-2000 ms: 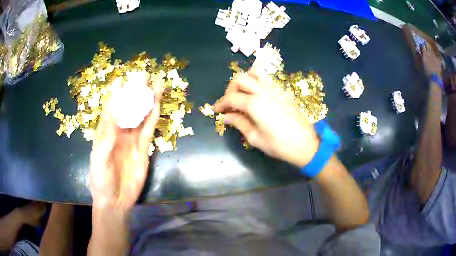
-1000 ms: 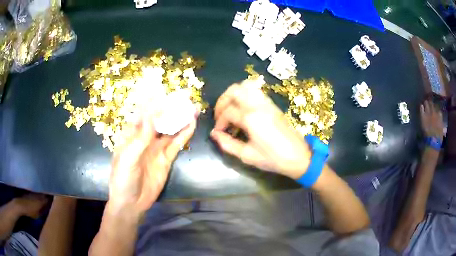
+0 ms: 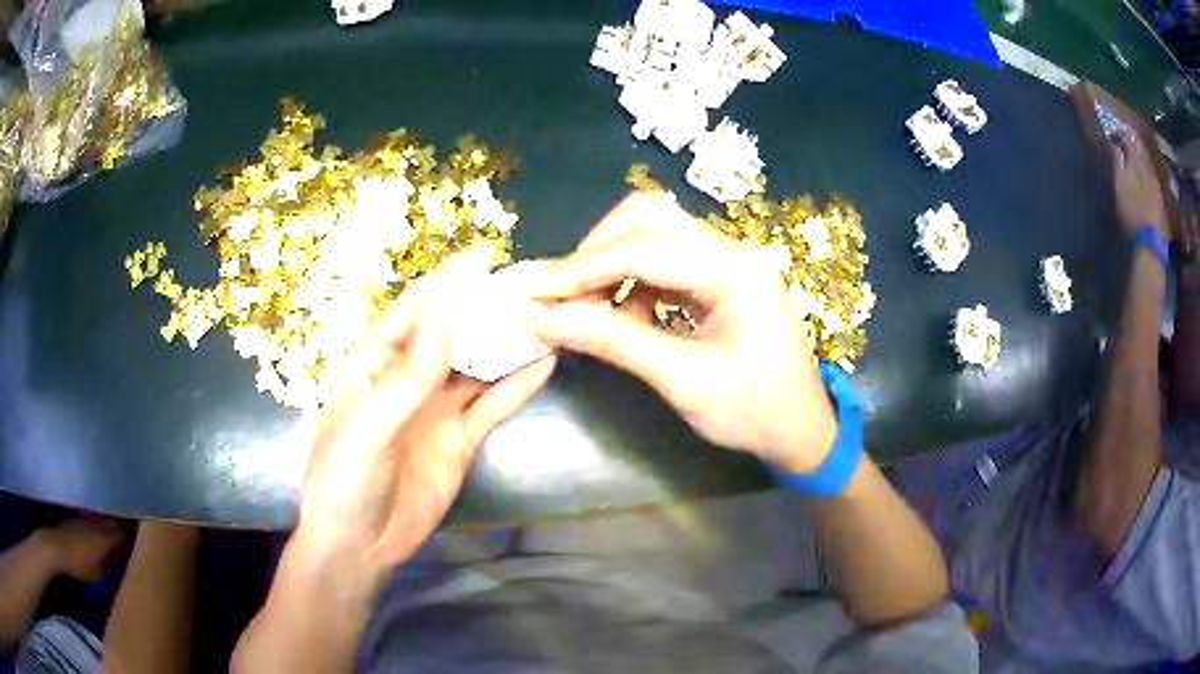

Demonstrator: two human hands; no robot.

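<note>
My left hand (image 3: 408, 421) holds a white housing (image 3: 498, 323) between thumb and fingers, just right of the left gold pile; the housing is glaring bright. My right hand (image 3: 698, 329) has its thumb and fingertips at the housing's right side. Gold brass contacts (image 3: 674, 316) show inside its curled fingers. What the fingertips pinch cannot be told. The left pile of contacts (image 3: 329, 250) lies on the dark green table (image 3: 434, 79). The right pile of contacts (image 3: 823, 270) lies partly behind my right hand.
A cluster of white housings (image 3: 678, 66) lies at the far side by a blue sheet (image 3: 908, 26). Several spaced housings (image 3: 942, 237) lie at right. A clear bag of contacts (image 3: 99, 105) is upper left. A neighbour's arm (image 3: 1132, 316) reaches to a brown-edged tray (image 3: 1095, 112). Another person's arms show lower left.
My left hand has moved right with the housing, away from above the left pile. My right hand has left the right pile's near side and now meets the housing.
</note>
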